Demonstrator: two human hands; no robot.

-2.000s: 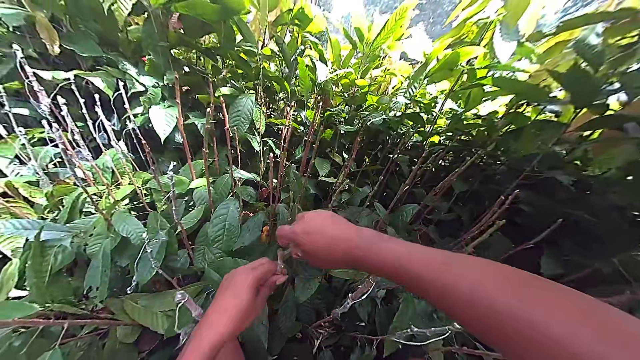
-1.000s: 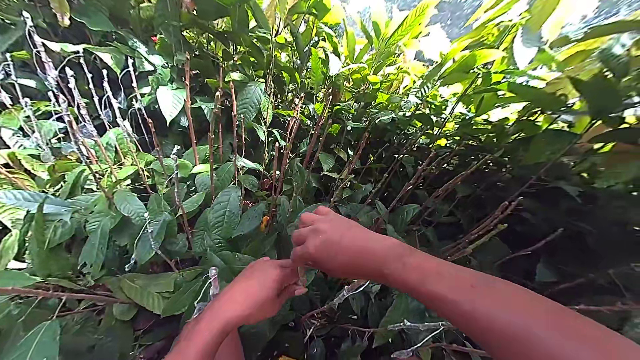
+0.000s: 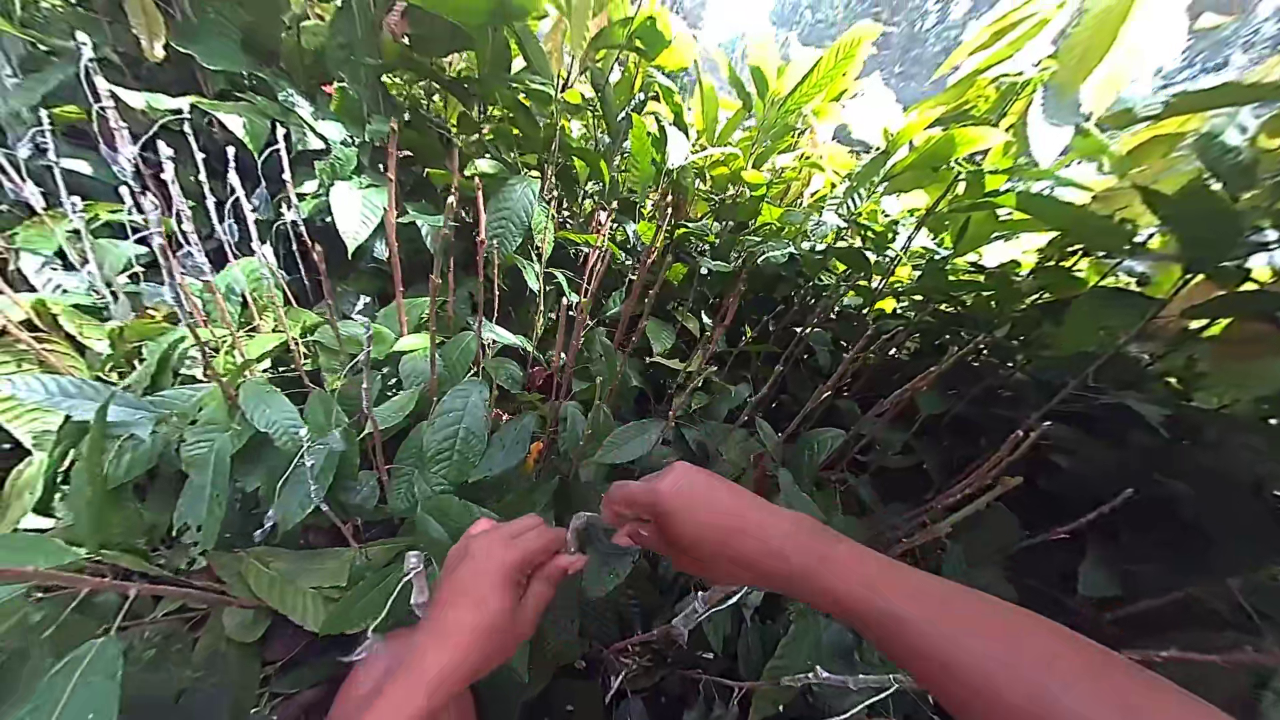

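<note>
My left hand [image 3: 510,580] pinches a short stem wrapped in clear plastic film [image 3: 577,532], low in the middle of the view. My right hand [image 3: 675,520] is just right of the stem's top, its fingers curled; whether they hold a strand of the film cannot be told. Left of my left wrist stands another stem tip wrapped in clear film [image 3: 416,583], with a loose tail hanging from it. A third wrapped stem [image 3: 690,615] lies below my right forearm.
Many upright cut stems [image 3: 393,230] rise among broad green leaves [image 3: 458,430]. Several film-wrapped stems [image 3: 120,140] stand at the upper left. A bare branch [image 3: 120,585] crosses the lower left, and cut branches [image 3: 980,480] lean at the right. Another wrapped twig [image 3: 840,680] lies at the bottom.
My hands were close together at the stem; now my right hand is a little apart from my left, and the wrapped tip shows between them.
</note>
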